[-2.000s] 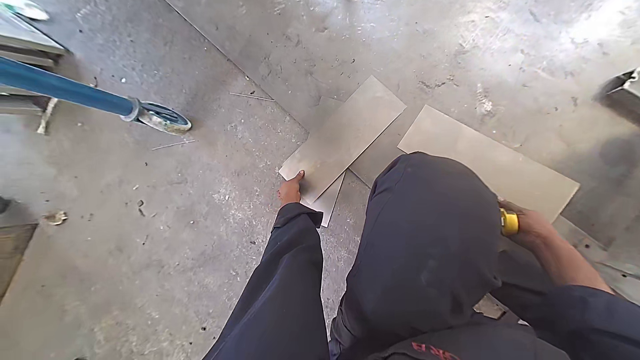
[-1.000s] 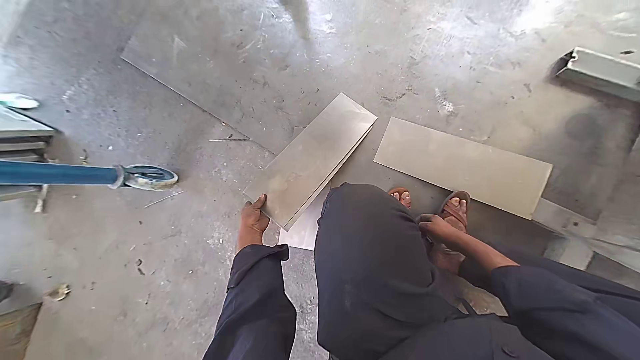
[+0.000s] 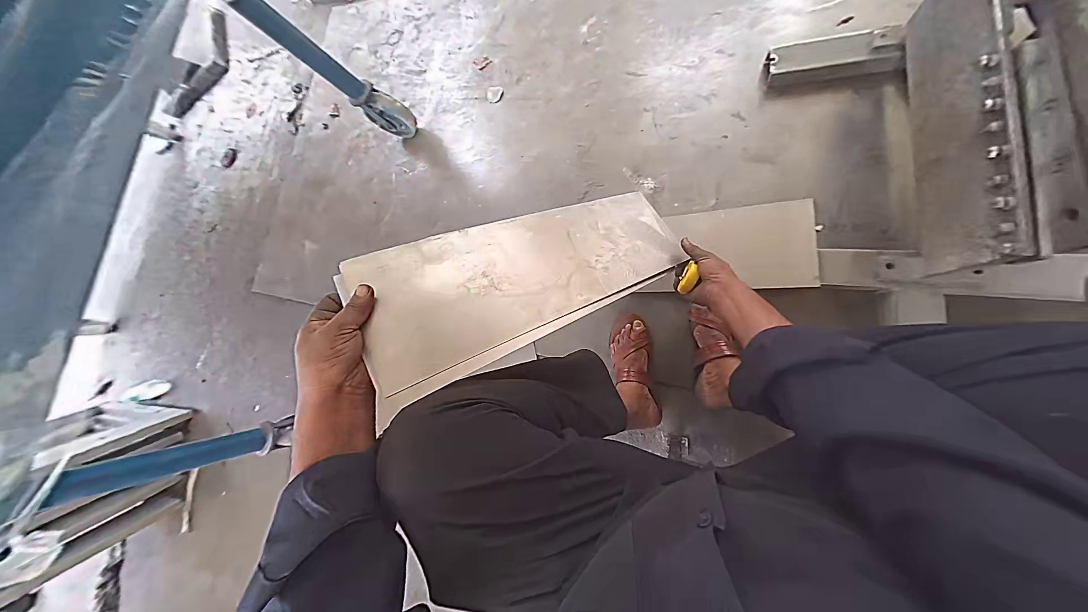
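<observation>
Two or more flat rectangular metal sheets (image 3: 510, 280) lie one over another, held up in front of my knees. My left hand (image 3: 336, 348) grips their left end, thumb on top. At their right end my right hand (image 3: 718, 285) holds the corner, and a yellow tape measure (image 3: 688, 277) is tucked in the same hand, mostly covered by the fingers. Another flat sheet (image 3: 756, 242) lies on the floor behind and to the right of the held ones. A further thin sheet (image 3: 285, 263) lies on the floor at the left, partly hidden.
Blue tubular legs with a round foot (image 3: 391, 115) stand at upper left and lower left. Stacked metal pieces (image 3: 119, 450) lie at lower left. A metal channel (image 3: 837, 58) and a large plate with a row of bolts (image 3: 956, 136) are at upper right. My sandalled feet are below the sheets.
The sheets, earlier low with only my left hand at one end, are now raised between both hands. My right hand has moved from near my feet to their right end. The view has turned.
</observation>
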